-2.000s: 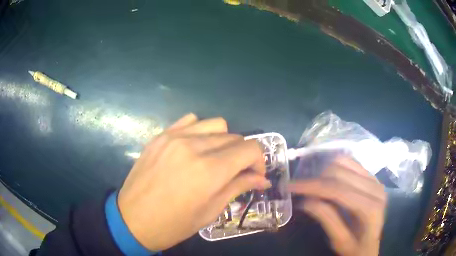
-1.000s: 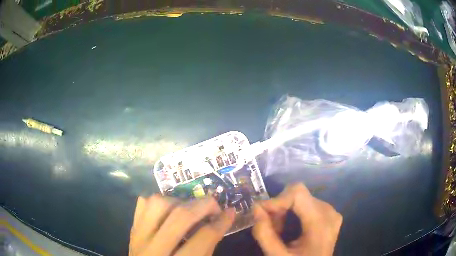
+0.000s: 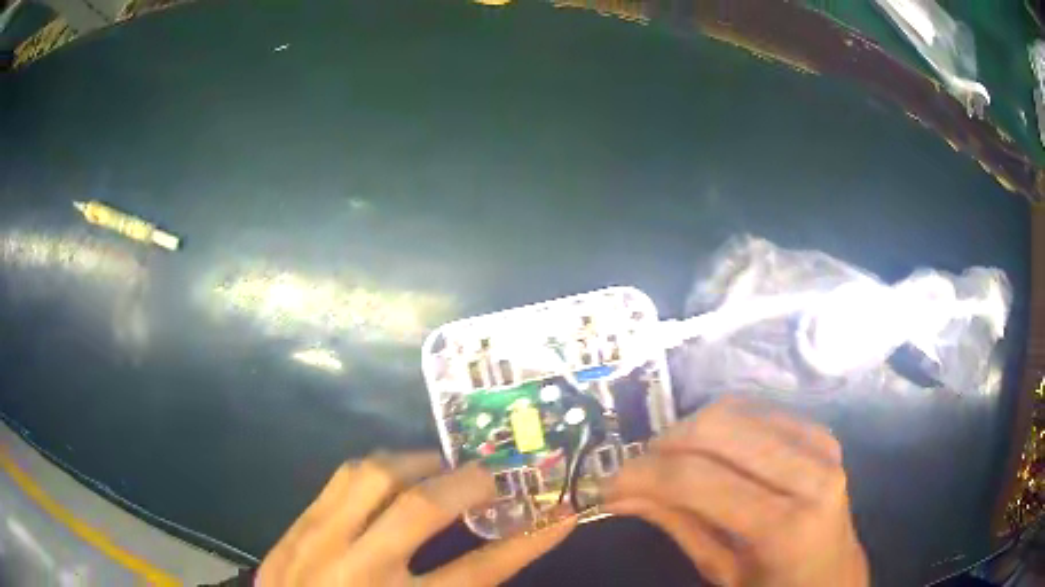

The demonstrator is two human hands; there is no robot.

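The white power strip housing lies open side up on the bench in front of me. Inside it show the green circuit board with a yellow block, a blue part and black wires. My left hand is at the housing's near left corner, fingers against its lower edge. My right hand is at the near right corner, its fingertips over the lower edge, slightly blurred. A thin brass strip shows between the fingertips; which hand holds it I cannot tell. The white cord leaves the far right corner.
A clear plastic bag surrounds the coiled cord at right. A yellowish wrapped stick lies at left. The brown edge rail runs along the far side, with more bagged cord beyond. Gold pieces are at the right edge.
Since the last earlier frame, the view has shifted, so the housing and bag appear further right. My hands remain at the housing's near edge; the board and yellow block are more exposed.
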